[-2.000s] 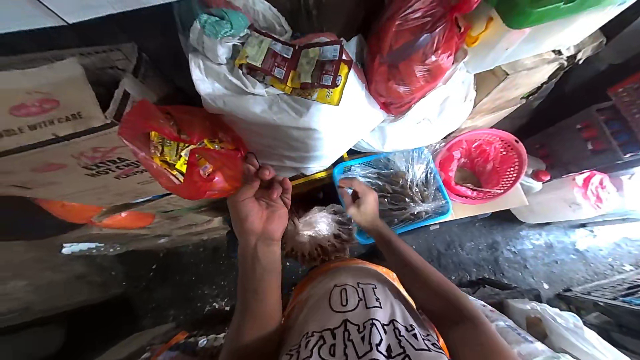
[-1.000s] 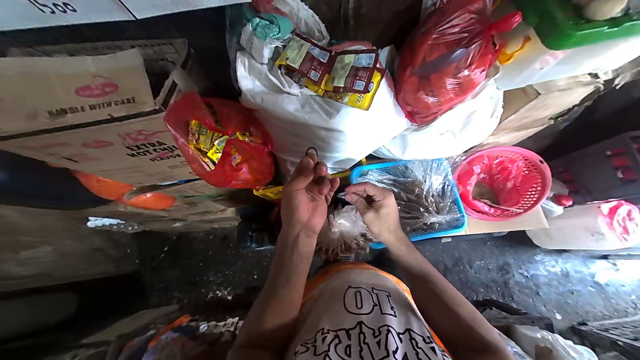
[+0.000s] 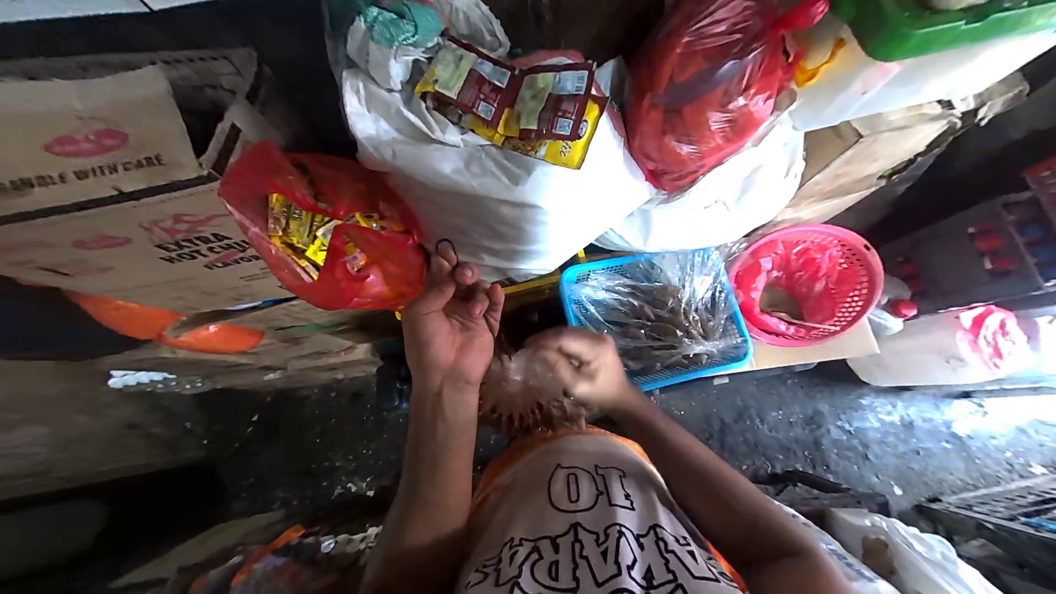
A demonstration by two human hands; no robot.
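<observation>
My left hand (image 3: 454, 334), palm up with curled fingers, has a thin dark loop, apparently a rubber band (image 3: 445, 246), at its fingertips. Blurred, my right hand (image 3: 582, 367) grips the gathered top of a clear plastic bag (image 3: 528, 400) with brown pieces inside, close against the shirt. Right of it stands a blue plastic basket (image 3: 660, 381) holding small brown elongated items in clear plastic. A red plastic bag (image 3: 371, 276) of yellow packets lies just left of my left hand. Yellow and maroon sachets (image 3: 536, 103) rest on a white sack (image 3: 495, 194).
Cardboard boxes (image 3: 99, 206) are stacked at the left. A pink basket (image 3: 858, 280) lined with red plastic adjoins the blue one. Behind are a knotted red bag (image 3: 701, 91) and a container with a green lid (image 3: 932, 29). Dark floor (image 3: 825, 429) shows at the lower right.
Two seconds ago my right hand was over the edge of the blue basket; it is now left of the basket, at the clear bag. The dark loop stays at my left fingertips.
</observation>
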